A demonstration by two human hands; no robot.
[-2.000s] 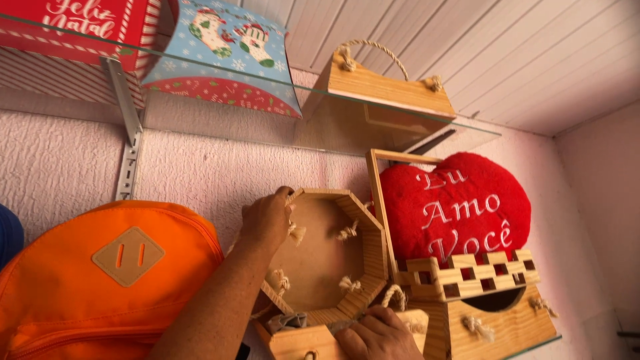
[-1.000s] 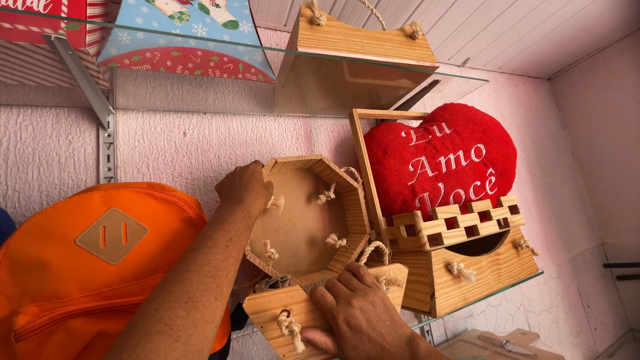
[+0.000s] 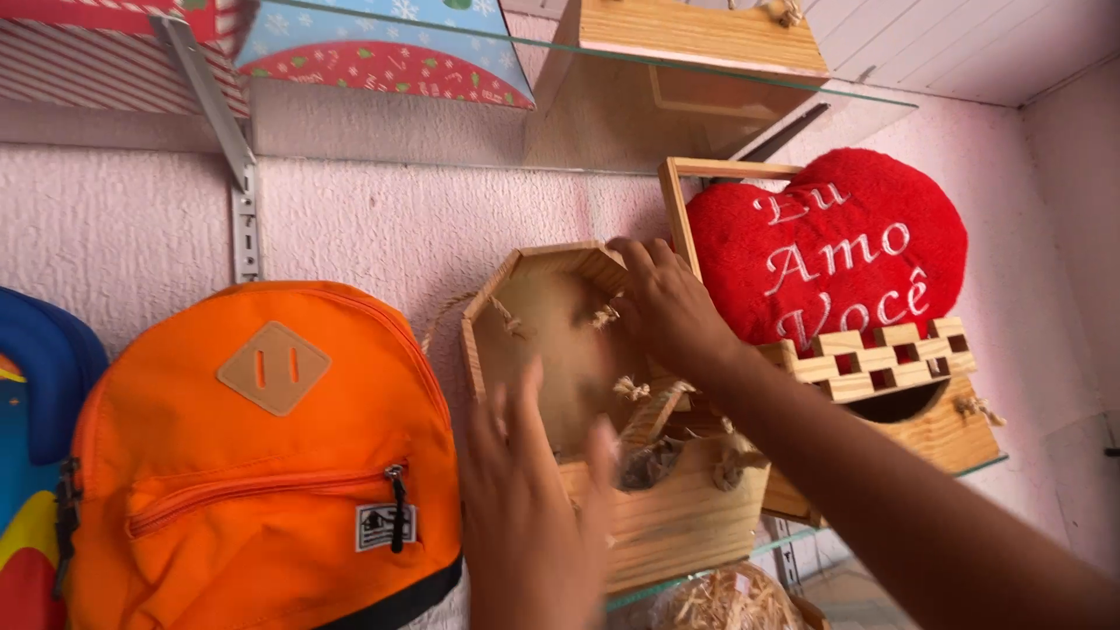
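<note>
An octagonal wooden tray with knotted rope handles [image 3: 547, 315] leans upright against the wall on a glass shelf. My right hand [image 3: 669, 306] is at its upper right rim, fingers bent over the edge. My left hand [image 3: 534, 507], blurred, is raised with fingers apart before the tray's lower left, holding nothing. Below the tray stands a wooden box with rope knots [image 3: 691, 516], partly behind my left hand. To the right, a red heart-shaped plush pillow with white lettering [image 3: 840, 245] rests in a wooden holder with a checkered front [image 3: 888, 359].
An orange backpack [image 3: 271, 420] stands close on the left, with a blue item [image 3: 44, 376] beyond it. Overhead, a glass shelf [image 3: 595, 166] on a metal bracket [image 3: 206, 101] holds a blue and red gift box [image 3: 385, 52] and a wooden box [image 3: 700, 39]. Straw-like filling [image 3: 735, 604] shows below.
The left hand has come off the tray's left rim and the right hand has moved from the lower wooden box up to the tray's right rim. That box now stands under the tray.
</note>
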